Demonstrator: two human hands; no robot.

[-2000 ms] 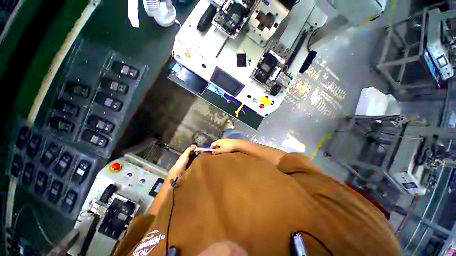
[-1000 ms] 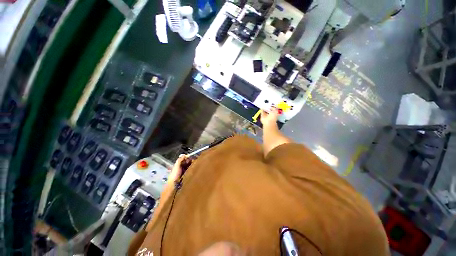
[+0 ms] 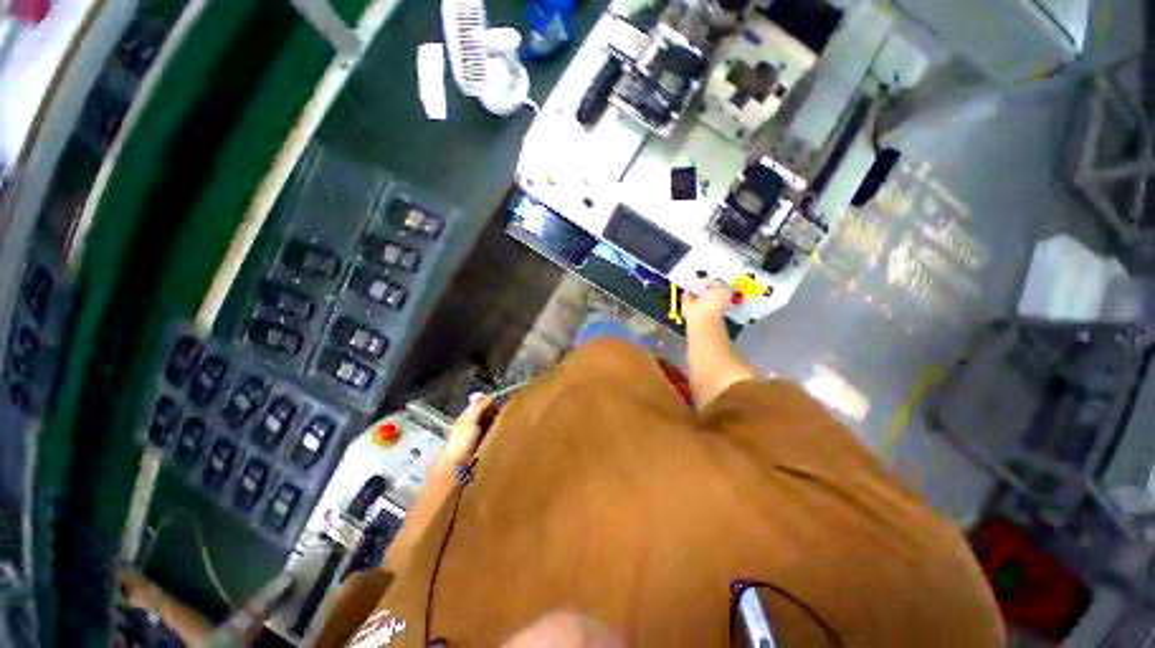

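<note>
My right hand (image 3: 707, 301) is at the front edge of the white benchtop machine (image 3: 589, 139), on its buttons beside the yellow-and-red emergency stop (image 3: 750, 289). Its fingers are small and blurred. My left hand (image 3: 471, 424) is low in front of my body, partly hidden by the brown shirt. A thin rod-like thing shows at its fingers, too small to tell clearly. Black units sit in fixtures (image 3: 756, 199) on the machine. A dark touchscreen (image 3: 645, 237) is on its front.
Clear blister trays (image 3: 294, 371) with several black units lie on the green bench at left. A second machine with a red button (image 3: 385, 433) stands at lower left. A white fan (image 3: 502, 79) and a blue bag (image 3: 547, 28) are at the top. Another person's arm (image 3: 171, 608) shows at bottom left.
My right hand has moved from near my left hand out to the machine's front buttons. My left hand stays low near my body. The view has shifted, so the machines and trays appear further right.
</note>
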